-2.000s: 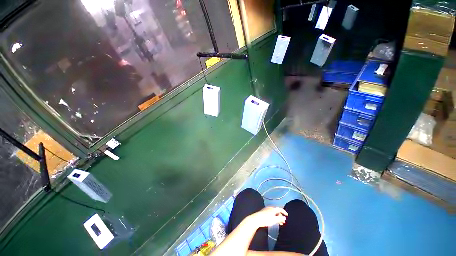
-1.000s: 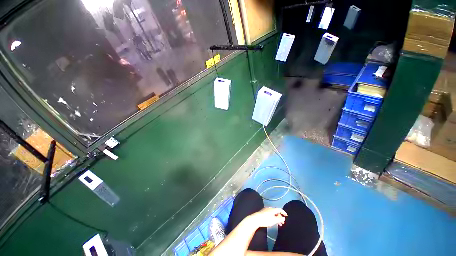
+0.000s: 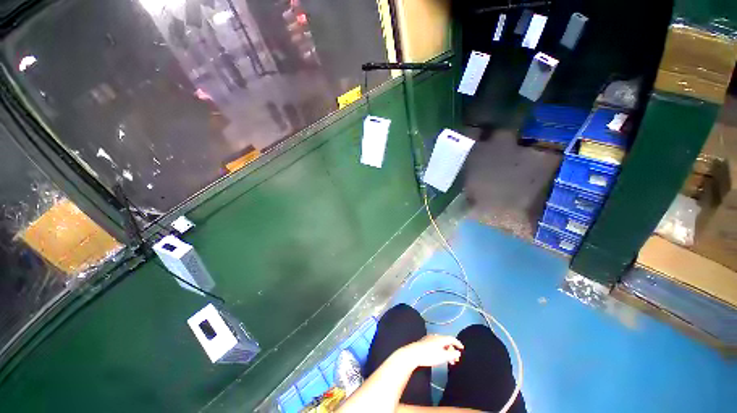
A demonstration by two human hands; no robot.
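Observation:
My left hand [image 3: 440, 351] rests over my knees with its fingers loosely curled. No object shows in it, but its inner side is hidden. My right hand is not in view. Two pale box-shaped housings hang at the lower left, an upper one [image 3: 184, 263] and a lower one [image 3: 216, 332], both tilted. Another pair, a smaller-looking housing [image 3: 375, 142] and a larger-looking one [image 3: 448, 160], hangs by the green wall. A dark hanger bar [image 3: 408, 67] is above this pair. No hand touches any housing.
A pale hose [image 3: 517, 355] lies coiled on the blue floor and runs up toward the wall. A low blue crate [image 3: 315, 385] with yellow items [image 3: 326, 400] is beside my legs. Blue bins [image 3: 578, 193] stand by the green pillar [image 3: 638, 177]. More housings [image 3: 539, 77] hang farther back.
The middle pair and its bar have moved right and slightly up. The left pair has moved right, its lower housing coming fully into view. My left hand has barely moved.

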